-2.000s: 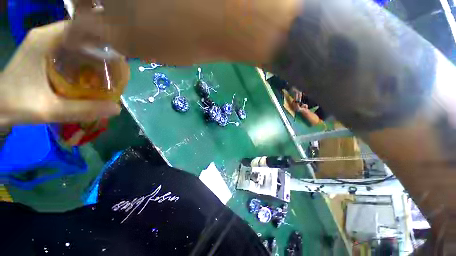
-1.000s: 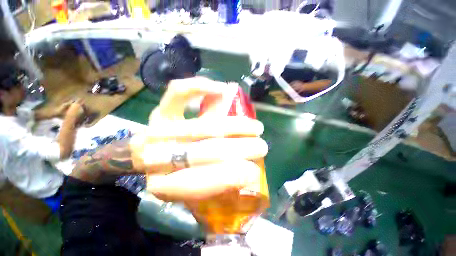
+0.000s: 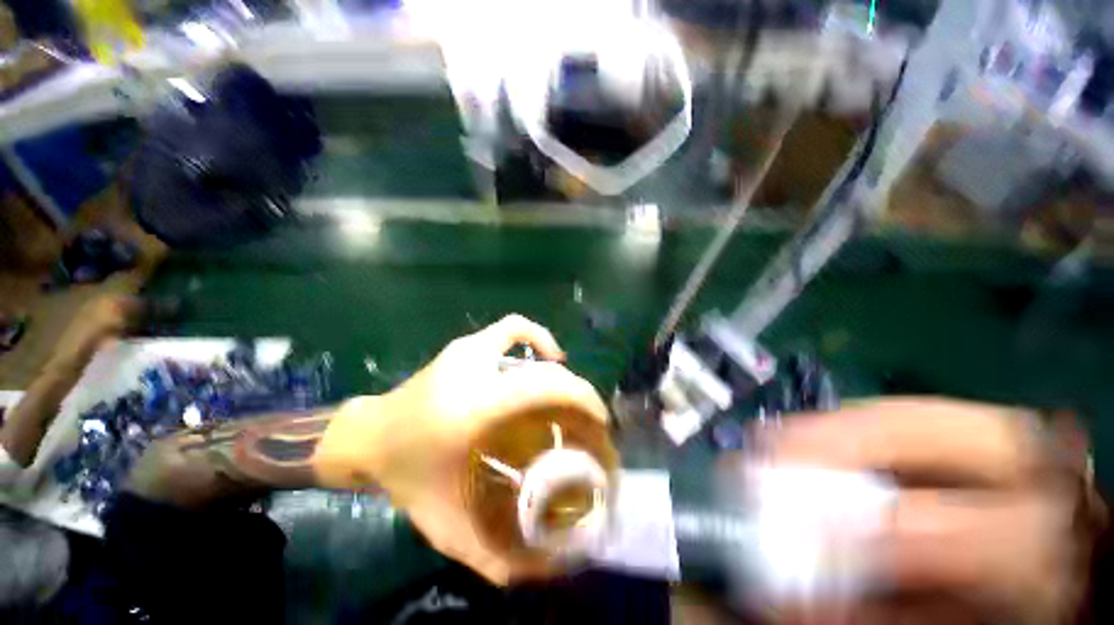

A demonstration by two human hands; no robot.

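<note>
My left hand, with a ring and a tattooed forearm, is closed around a bottle of amber liquid. The bottle's round pale mouth faces the camera; I see no cap on it. My right hand, large and heavily blurred at the lower right, is closed around a white object. A pale ribbed part shows left of that object. Blur hides what the object is. The hands are apart.
A pile of blue patterned units lies at left beside another person's arm. The white screw feeder and pale support arm stand beyond my hands. A dark fan is at the rear left. White paper lies between my hands.
The view has shifted right. The bottle has turned so its mouth faces the camera, and my left hand is lower in view. My right hand has come in at the lower right with the white object.
</note>
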